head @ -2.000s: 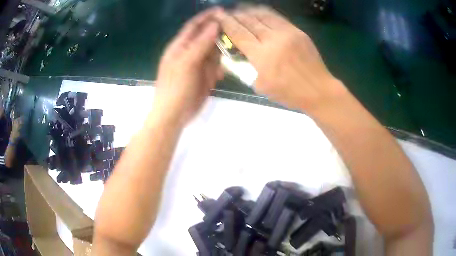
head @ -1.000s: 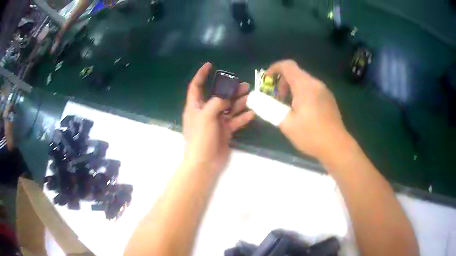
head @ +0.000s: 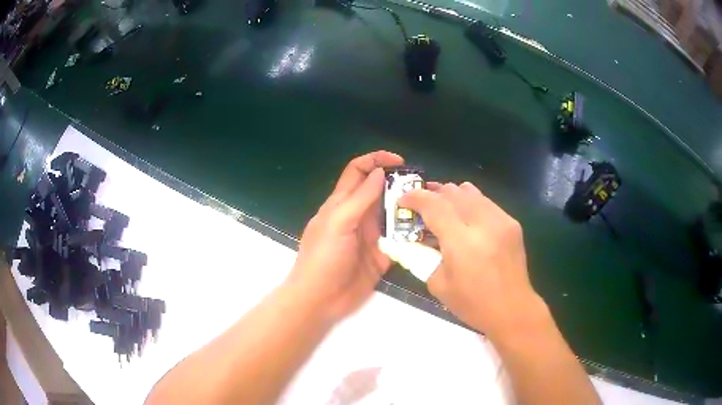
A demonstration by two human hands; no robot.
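My left hand [head: 336, 237] holds a black adapter housing [head: 389, 172] above the near part of the belt. A circuit board [head: 406, 210] with silvery parts and a yellow block sits in or against the housing's open side; how deep it sits I cannot tell. My right hand [head: 475, 241] has its fingers on the board, pressing or gripping it. A white block-like piece [head: 412, 259] is at the right hand's fingers, below the board.
A heap of black plug-side housings [head: 75, 237] lies on the white work surface [head: 214, 300] at left. A cardboard carton [head: 36, 348] stands at the lower left edge. On the dark green belt [head: 261, 119] lie corded adapter units [head: 422, 59], [head: 595, 192] and a small board [head: 119, 84].
The housing and the board, apart one second ago, are now together between both hands. The view has shifted; more of the belt shows and the near pile of housings is out of the picture.
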